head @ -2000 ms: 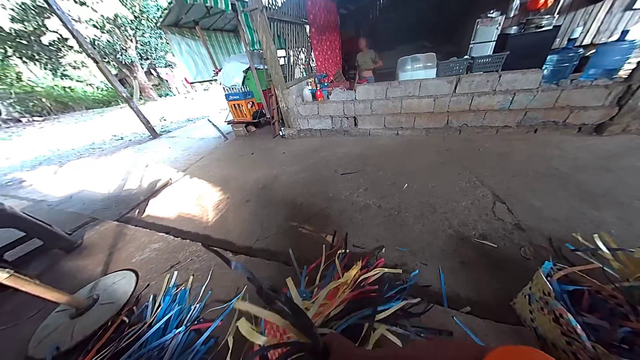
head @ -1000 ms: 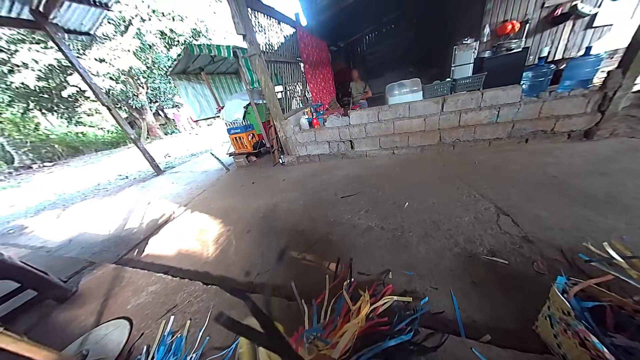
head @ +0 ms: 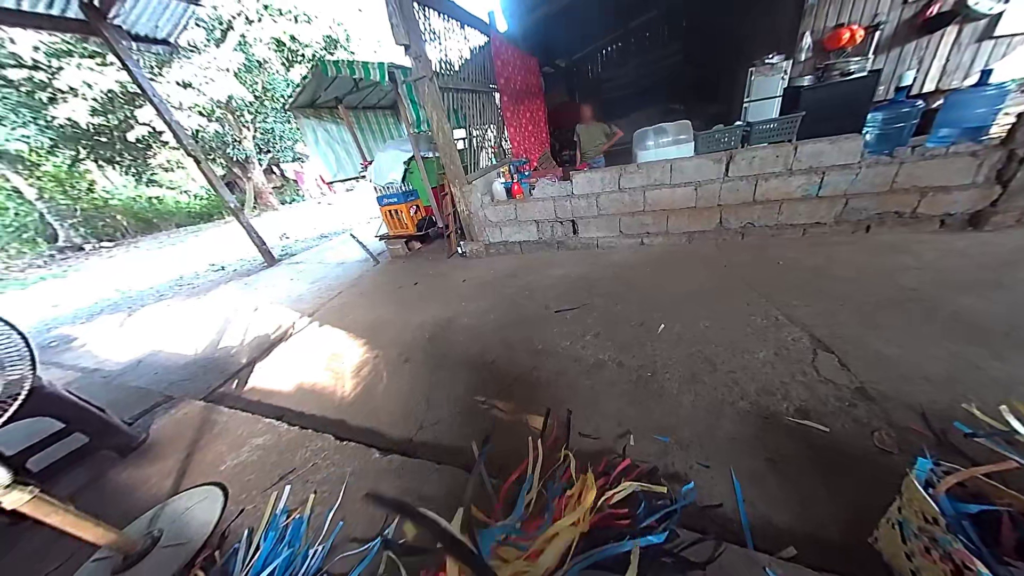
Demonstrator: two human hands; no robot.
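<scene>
Neither of my hands shows in the head view. At the bottom middle lies a tangled pile of coloured plastic strips (head: pixel 568 520), red, yellow, blue and black. A dark strip (head: pixel 436 528), blurred, rises at its left side. Further left is a bundle of blue and white strips (head: pixel 284 536). A woven basket (head: pixel 920 524) with blue and other strips in it stands at the lower right. What holds the dark strip, if anything, is hidden below the frame.
A round stand base with a pole (head: pixel 180 528) and a dark plastic stool (head: pixel 80 424) stand at the left. Loose scraps dot the concrete floor (head: pixel 624 360). Beyond the concrete block wall (head: pixel 664 196) stands a person (head: pixel 594 140), near baskets and blue water jugs (head: pixel 892 124).
The dark strip over the pile has shifted. The person behind the wall, lower one second ago, now stands more upright with an arm bent. The view has tilted slightly.
</scene>
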